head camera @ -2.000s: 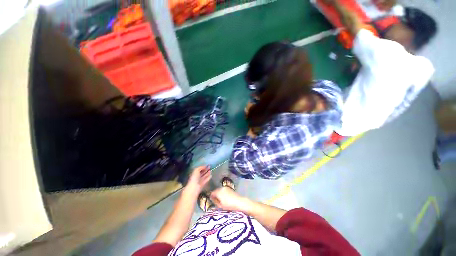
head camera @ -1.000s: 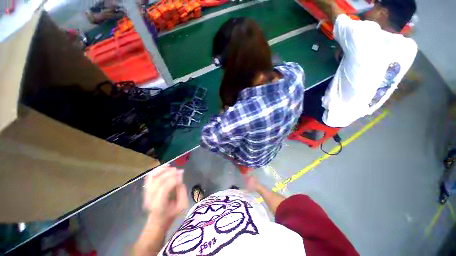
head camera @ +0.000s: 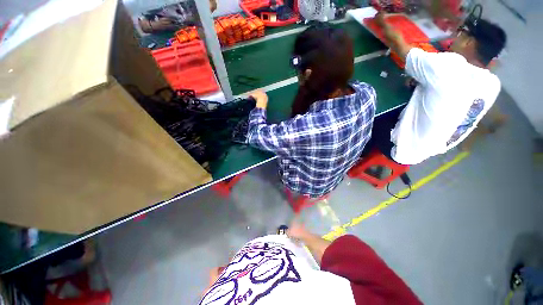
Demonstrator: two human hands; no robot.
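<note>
A large brown cardboard carton (head camera: pixel 101 158) lies on the green-topped bench at the left, its open end facing right. Thin black plastic frames (head camera: pixel 193 128) lie tangled in a heap at its mouth. A seated person in a plaid shirt reaches a hand to the heap's right end. My right hand (head camera: pixel 300 234) is blurred, low in front of my body beyond the maroon sleeve; its fingers are unclear. Of my left hand only a small blurred patch of skin (head camera: pixel 215 274) shows beside my shirt. Neither hand touches the carton or frames.
A red tray (head camera: pixel 187 67) and orange pieces (head camera: pixel 238 28) are behind the heap, near a metal upright. A person in a white shirt sits further right on a red stool (head camera: pixel 378 170). A yellow line (head camera: pixel 393 205) crosses the grey floor. Another red stool (head camera: pixel 77 289) is under the bench at lower left.
The carton and bench show more fully from a shifted view. My left hand has dropped from beside the carton's edge to my body. The plaid-shirted person's hand now shows at the frames.
</note>
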